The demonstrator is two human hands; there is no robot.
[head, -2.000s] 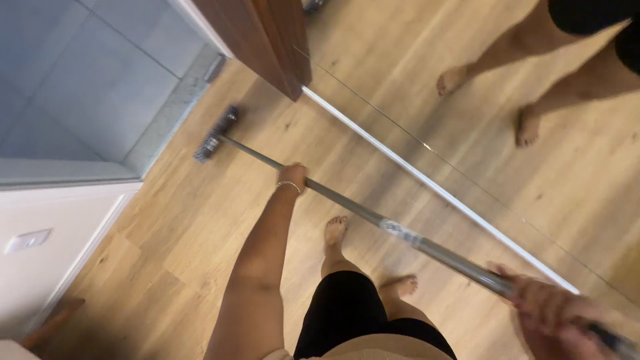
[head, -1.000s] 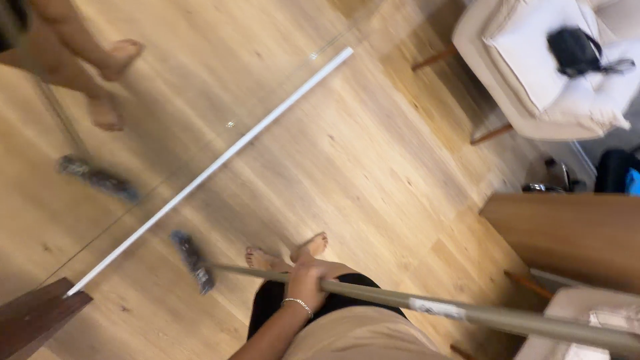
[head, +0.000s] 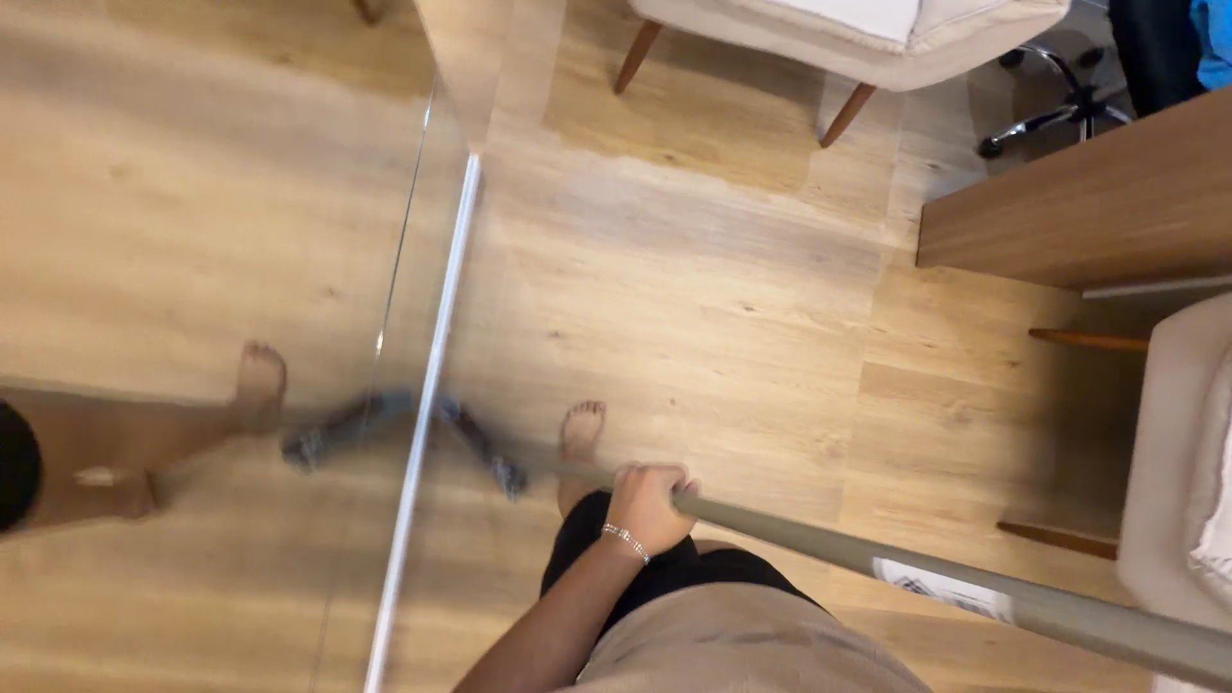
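Observation:
My left hand [head: 652,510], with a silver bracelet at the wrist, is closed around a long grey-green pole [head: 799,534]. A white label with writing wraps part of the pole. At its far end a dark, blurred broom or mop head [head: 486,450] lies at the wood floor, close to the white track of a mirrored panel. Its reflection shows on the other side of that track. My right hand is outside the view; the pole's near end runs out at the lower right.
A white metal track [head: 423,423] edges the mirror, which reflects bare legs. A cream upholstered chair [head: 866,48] with wooden legs stands at the top, another [head: 1169,433] at the right. Between them are a wooden furniture panel [head: 1078,212] and a wheeled chair base [head: 1078,101].
The view has turned strongly. The broom or mop head, away from the track near a doorway two seconds ago, is now beside the mirror track. My right hand, seen on the pole then, has left view.

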